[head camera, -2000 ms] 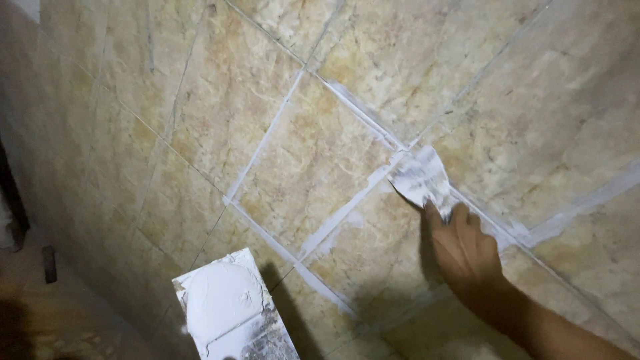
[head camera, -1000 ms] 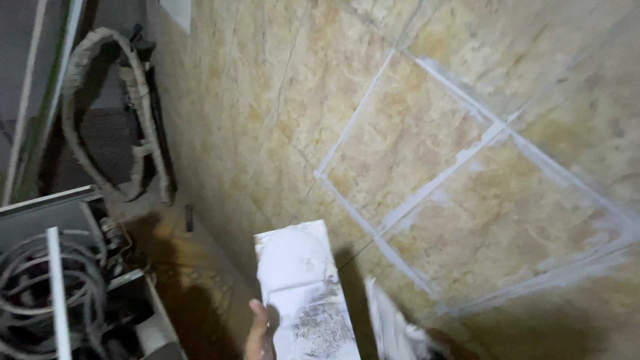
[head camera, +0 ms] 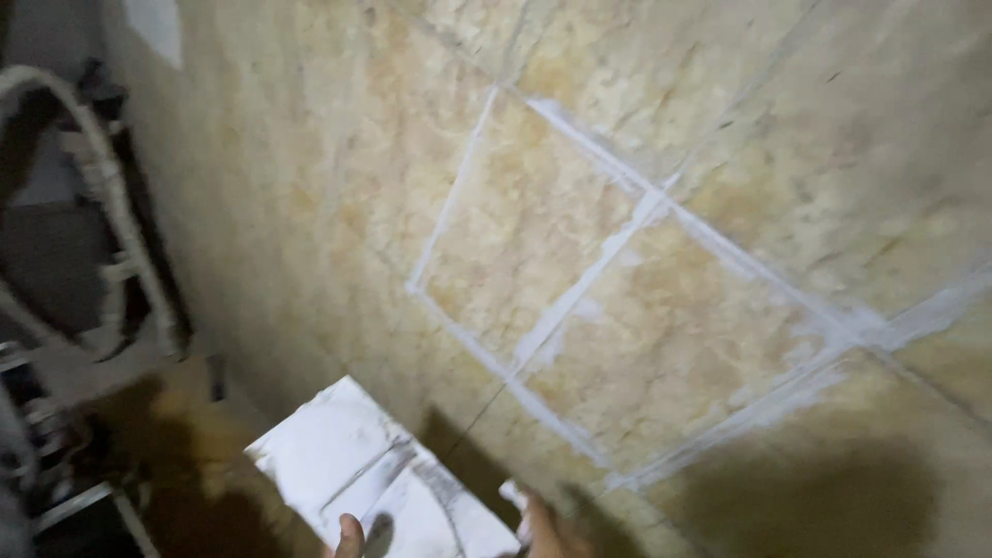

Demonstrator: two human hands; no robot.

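Observation:
My left hand [head camera: 349,536] grips the near end of a flat white board [head camera: 387,480], its thumb over the edge. Smooth white paste [head camera: 322,442] covers the board's far end, with grey smears nearer me. At the board's right edge is my right hand [head camera: 546,527], closed around something smeared white; the frame cuts most of it off, though the putty knife appeared in this hand earlier. Beyond them stands a wall of marbled beige tiles [head camera: 535,186]. White filler [head camera: 589,279] lies along several of its joints, smeared onto the tile faces in places.
At the left, a pale wrapped hose or cable [head camera: 116,186] loops down beside the wall. Below it, at the lower left, is an open box-like container [head camera: 77,504] with dim, blurred contents. A small dark object [head camera: 217,377] is near the foot of the wall. Shadows fall on the lower tiles.
My right hand has come down from the tile joint, where it held the putty knife, to the board's edge. The board has tilted to the left since a second ago.

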